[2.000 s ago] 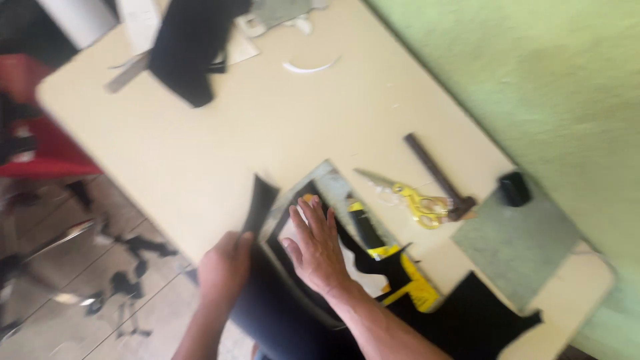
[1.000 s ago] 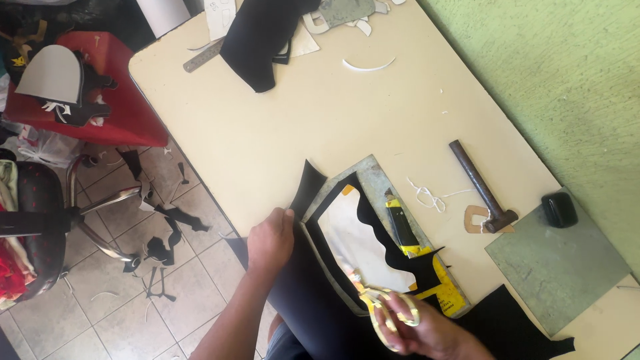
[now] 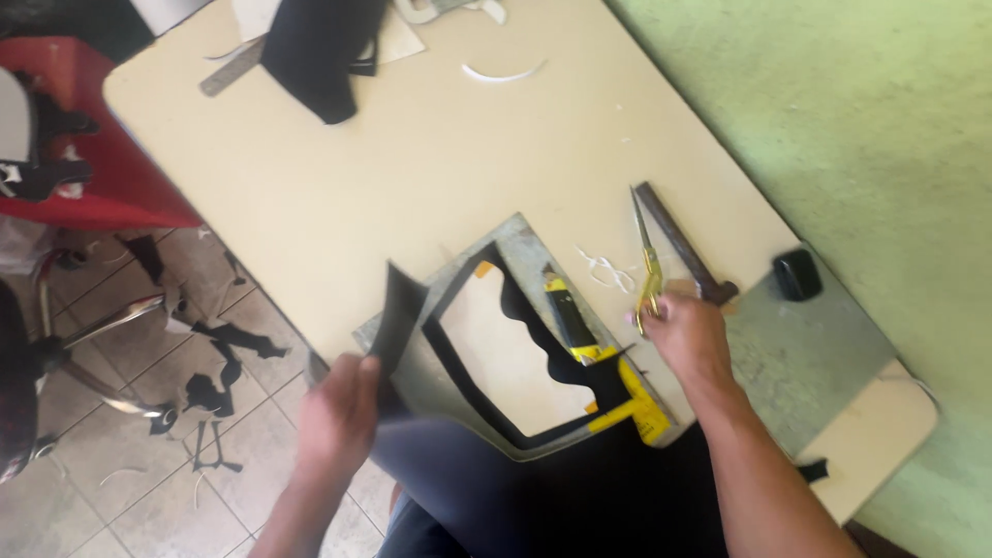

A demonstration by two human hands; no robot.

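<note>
My left hand (image 3: 341,411) grips the edge of a large black sheet of material (image 3: 465,480) at the table's near left edge. On the right, my right hand (image 3: 686,329) holds gold-handled scissors (image 3: 651,271) by the handles, blades pointing away from me. Between the hands lies a grey slab (image 3: 523,240), partly under the black sheet. A pale template piece (image 3: 504,349) with a wavy edge, bordered by black material and bearing orange tabs, rests there. Beside it is a yellow and black utility knife (image 3: 570,314). Yellow pieces lie near the slab's right corner.
A hammer (image 3: 682,240) lies beyond the scissors, near white thread (image 3: 604,271). A black object (image 3: 797,274) sits on a grey plate (image 3: 814,364) at right. Black pieces (image 3: 318,62) and a metal ruler (image 3: 232,68) are at the far left. Scraps litter the tiled floor; a green wall borders the table.
My right hand, with the scissors, has moved from over the pale template to the right, beside the hammer. My left hand still grips the black sheet.
</note>
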